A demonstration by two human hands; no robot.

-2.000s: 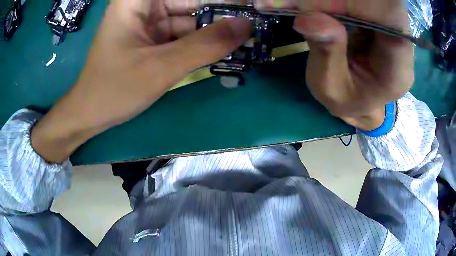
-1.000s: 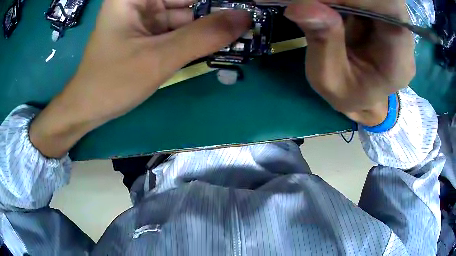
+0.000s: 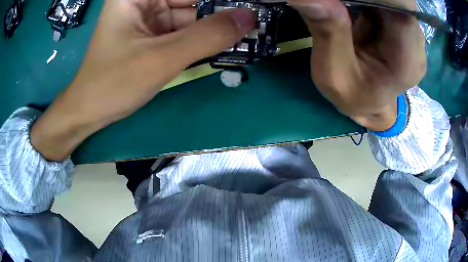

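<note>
My left hand (image 3: 138, 66) is shut on a black device unit (image 3: 247, 46) with silver and white details, the thumb lying across its face. A grey-white round component (image 3: 231, 78) hangs at the unit's near edge. My right hand (image 3: 359, 61) is beside the unit on the right, shut on dark metal tweezers (image 3: 397, 9). Their rear end points out to the right past the hand. The working tips are not clearly visible. The tops of both hands are cut off by the frame's upper edge.
Two black units (image 3: 66, 14) (image 3: 12, 18) lie at the upper left of the green mat (image 3: 205, 123). A small white piece (image 3: 52, 56) lies near them. A yellow strip (image 3: 191, 75) runs behind the unit. A clear bag (image 3: 430, 15) and black shiny material (image 3: 459, 43) are at the right.
The unit with its round component has shifted slightly up and left, and the disc now faces the camera more. The tweezers' rear end sits slightly higher. Both hands keep their hold.
</note>
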